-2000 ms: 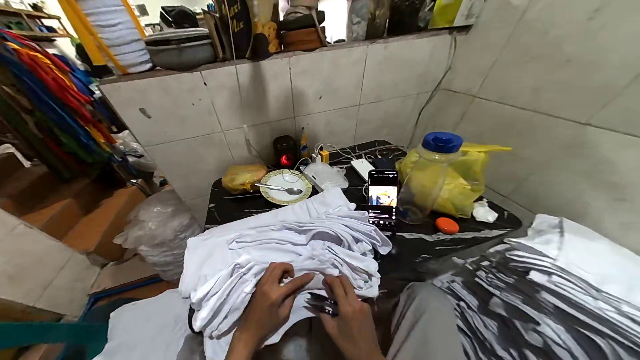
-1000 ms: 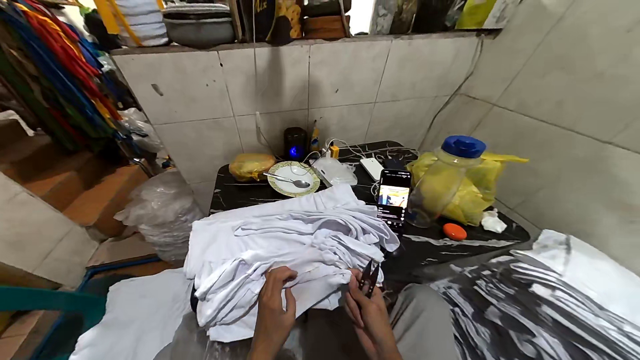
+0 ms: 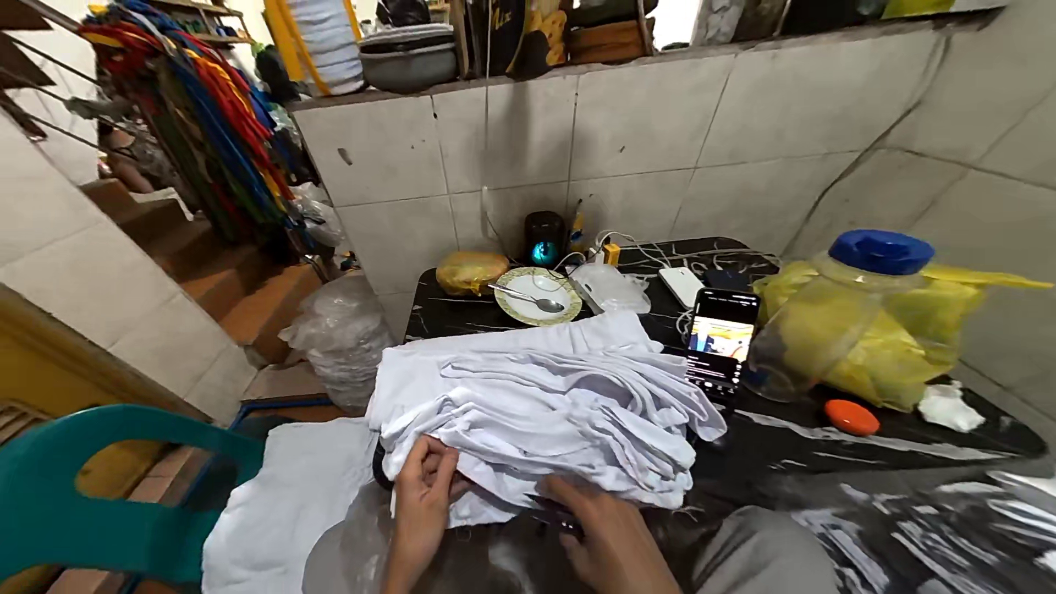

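Observation:
A heap of white cloth (image 3: 544, 412) lies in folds at the front of the black table. My left hand (image 3: 425, 487) pinches the cloth's front edge between thumb and fingers. My right hand (image 3: 598, 524) is closed around a small dark-handled cutting tool (image 3: 557, 513), apparently thread snips, whose tip points left at the cloth's lower edge; the blades are partly hidden and blurred. Behind the heap's right end, a lit smartphone (image 3: 722, 338) stands propped up. More white cloth (image 3: 285, 495) lies to the left, by the green chair.
The black marbled table (image 3: 792, 441) also holds a plate (image 3: 516, 307) with a spoon (image 3: 540, 302), a yellow wrapped bundle (image 3: 472, 272), a blue-lidded plastic jar (image 3: 825, 330), a yellow bag (image 3: 899, 346) and an orange lid (image 3: 851, 417). A green plastic chair (image 3: 124, 520) stands at left.
The right hand, which held the dark tool upright beside the cloth one second ago, is now lower and at the cloth's front edge, the tool pointing left. The left hand has taken the edge.

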